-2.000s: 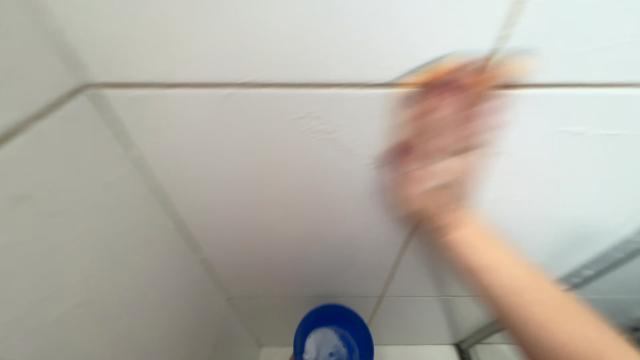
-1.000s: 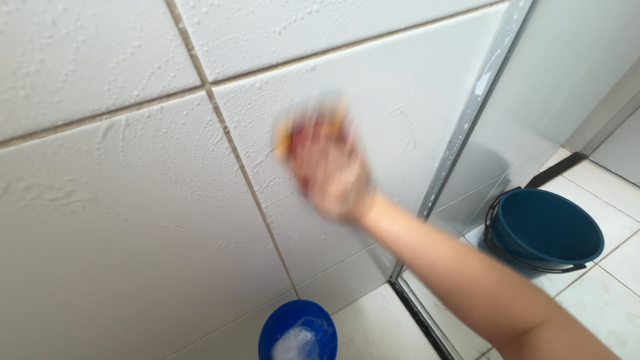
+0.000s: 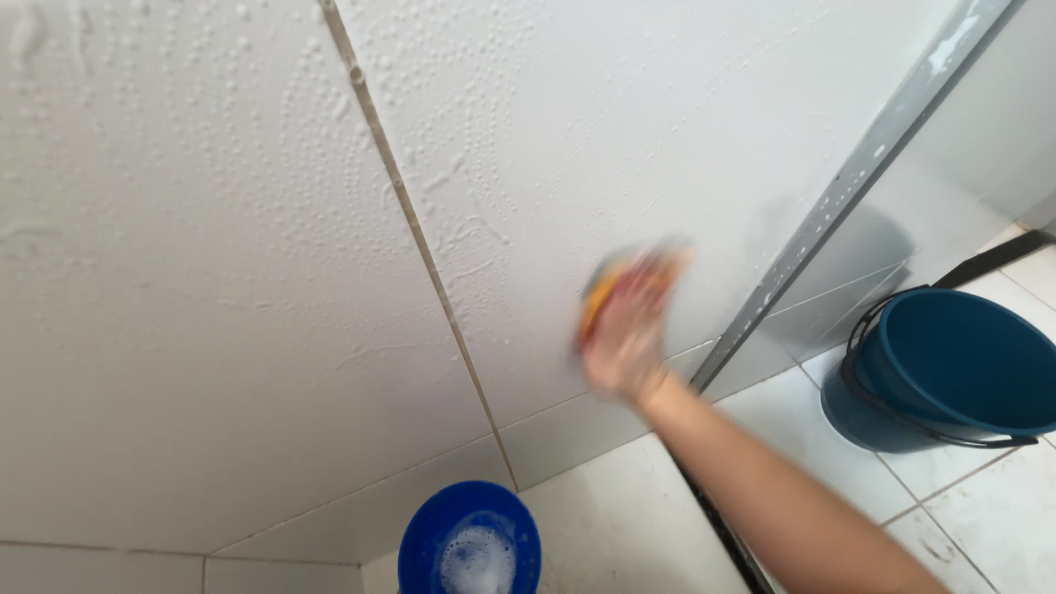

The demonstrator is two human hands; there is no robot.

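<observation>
My right hand (image 3: 631, 334), blurred by motion, presses a yellow sponge (image 3: 600, 299) with a darker edge flat against the white wall tiles (image 3: 536, 206). Foam and droplets streak the tiles, thickest at the upper left and around the brown grout line. At the bottom centre is a blue plastic bowl (image 3: 417, 528) with white suds inside. My left hand cannot be made out; only a tiny skin-coloured bit shows at the bowl's lower left edge.
A metal frame (image 3: 841, 194) with foam spots runs down the wall at right, with a glass panel beside it. Beyond it a dark blue bucket (image 3: 858, 388) with a black handle stands on the tiled floor (image 3: 932, 470). A dark sill (image 3: 718, 520) crosses the floor under my right forearm.
My right hand with the sponge has moved lower on the wall, nearer the floor. The view has shifted right since two seconds ago, bringing in the bucket.
</observation>
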